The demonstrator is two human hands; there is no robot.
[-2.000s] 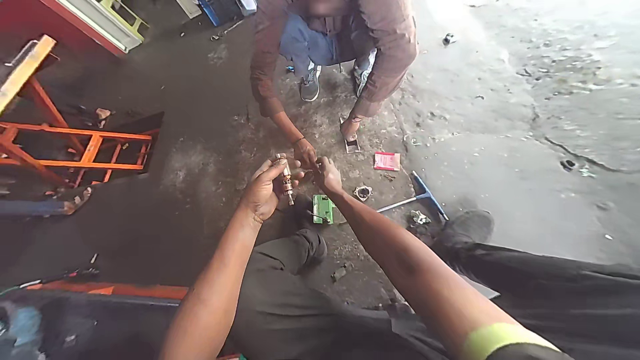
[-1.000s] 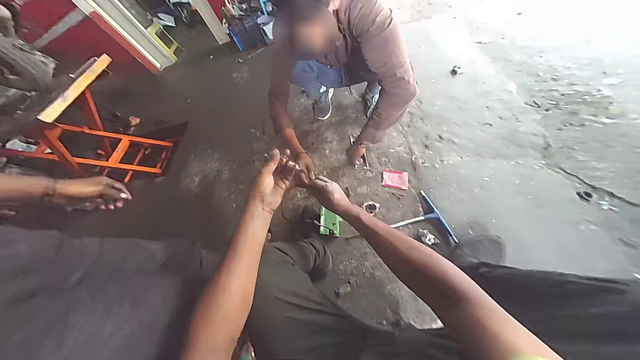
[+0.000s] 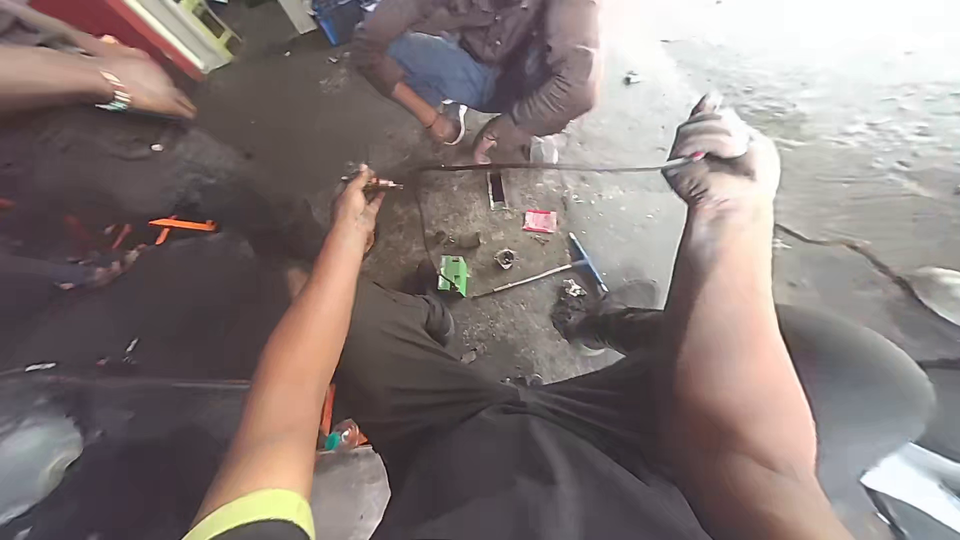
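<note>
My left hand [image 3: 358, 206] pinches a small metal part [image 3: 384, 184] with a copper-coloured tip, left of centre. Far to the right, my right hand [image 3: 709, 161] is closed on the end of a thin dark cord [image 3: 592, 169], which stretches level across the view toward my left hand. Whether the cord joins the metal part cannot be made out. Below, on the floor, lie a green box [image 3: 452, 275], a round metal part [image 3: 505, 259], a red packet [image 3: 540, 220] and a T-handle wrench [image 3: 589, 262] with a blue handle.
Opposite me a person [image 3: 487, 52] squats, one hand by a small rectangular frame [image 3: 497, 190] on the floor. Another person's hand [image 3: 142, 82] with a bracelet reaches in from the upper left. An orange metal piece [image 3: 182, 223] is at the left.
My hands, close together before, are now wide apart with the cord stretched between them. The other person's hand at the left is now higher in view. The squatting person's hand has left mine.
</note>
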